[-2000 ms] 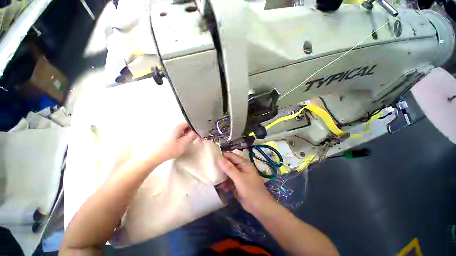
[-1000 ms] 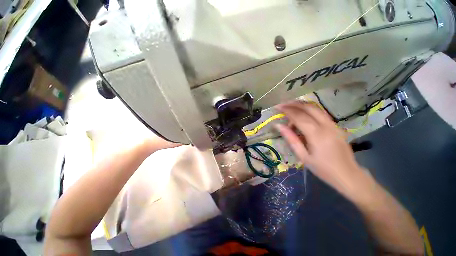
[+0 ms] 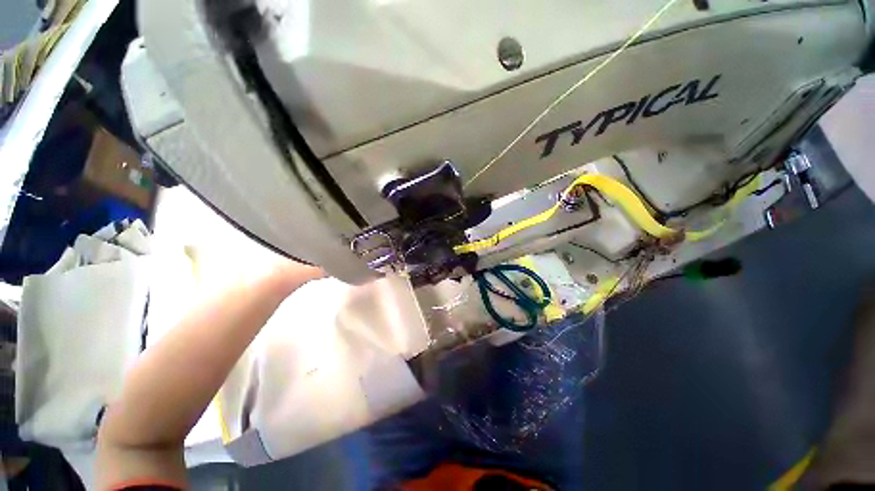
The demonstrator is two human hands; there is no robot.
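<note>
The beige panel (image 3: 317, 369) lies on the white table and machine bed, its inner edge by the needle area (image 3: 432, 245). Grey tabs sit on its lower edge, and a strip of its left edge is yellow. My left forearm reaches across the panel; the hand is hidden behind the machine head. My right hand is not visible; a blurred brownish shape, perhaps my arm, is at the right rim. Yellow binding tape (image 3: 614, 192) runs along the bed to the needle area. Scissors with dark green-teal loop handles (image 3: 515, 297) lie beside the needle area.
The sewing machine head (image 3: 413, 96) fills the top. A clear plastic bag (image 3: 528, 384) hangs at the bed's front edge. A green-ended dark tool (image 3: 715, 269) is at the right. Beige panels (image 3: 82, 336) are stacked at the left; a cardboard box is behind them.
My right hand has left the panel, passed over the tape and moved out to the right. My left hand has gone out of sight behind the head. The machine appears closer and further left.
</note>
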